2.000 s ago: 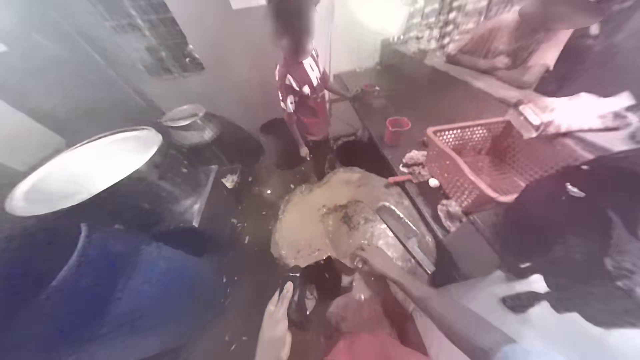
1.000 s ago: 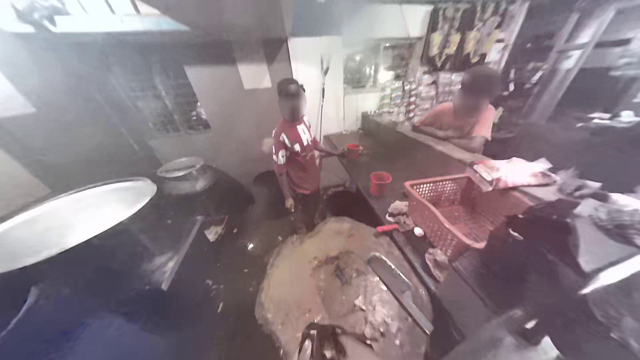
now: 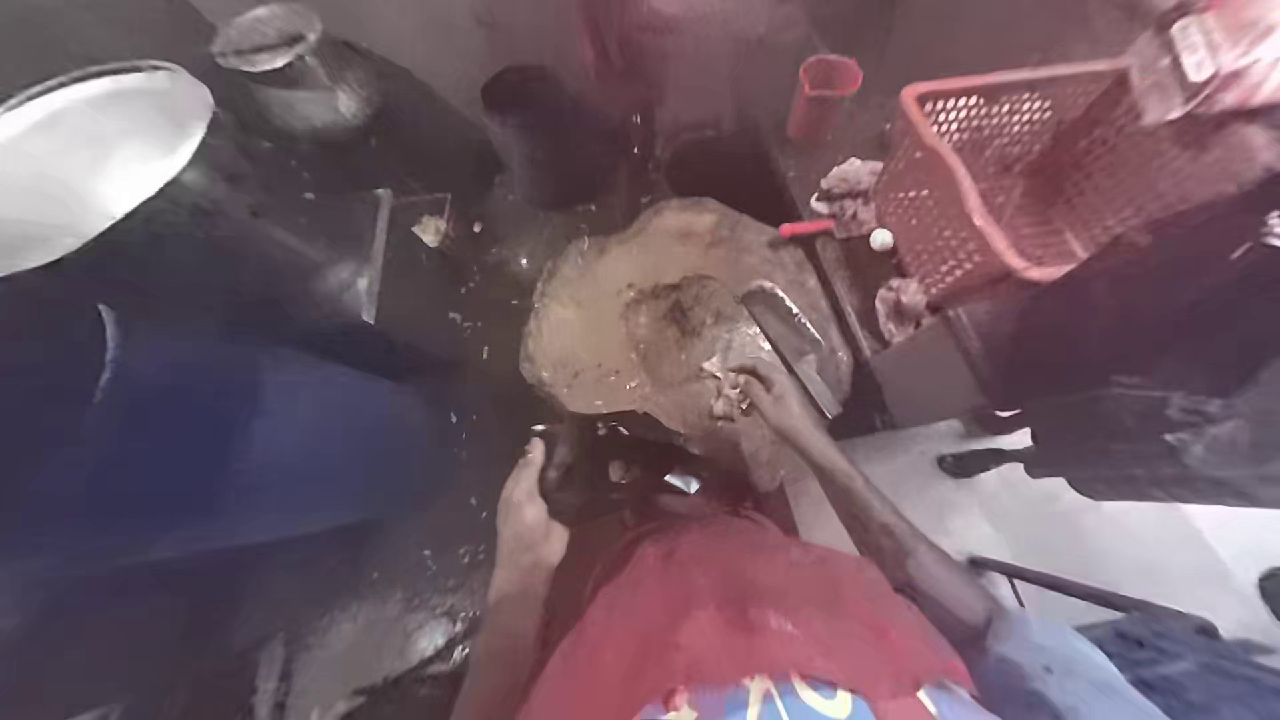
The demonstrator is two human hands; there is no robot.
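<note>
My right hand (image 3: pixel 765 390) reaches over the near right part of a big wooden chopping block (image 3: pixel 590 310), its fingers closed on small meat scraps (image 3: pixel 728 400). Just beside that hand, a large cleaver-like knife (image 3: pixel 795 350) lies flat on the block. At the block's near side, my left hand (image 3: pixel 530 515) grips the left edge of what looks like a black plastic bag (image 3: pixel 580 465). Some small pieces show within the bag's dark folds; the rest of its contents is hidden.
A red plastic basket (image 3: pixel 980 210), a red cup (image 3: pixel 825 95), meat pieces (image 3: pixel 850 190) and a red-handled tool (image 3: pixel 805 229) are on the right counter. Leftward are a blue barrel-like container (image 3: pixel 220 440), a metal pot (image 3: pixel 300 90) and a large pale round lid or tray (image 3: pixel 90 160). Someone stands beyond the block.
The view has tilted down since one second ago, bringing both my hands into frame. The cleaver-like knife stays on the block.
</note>
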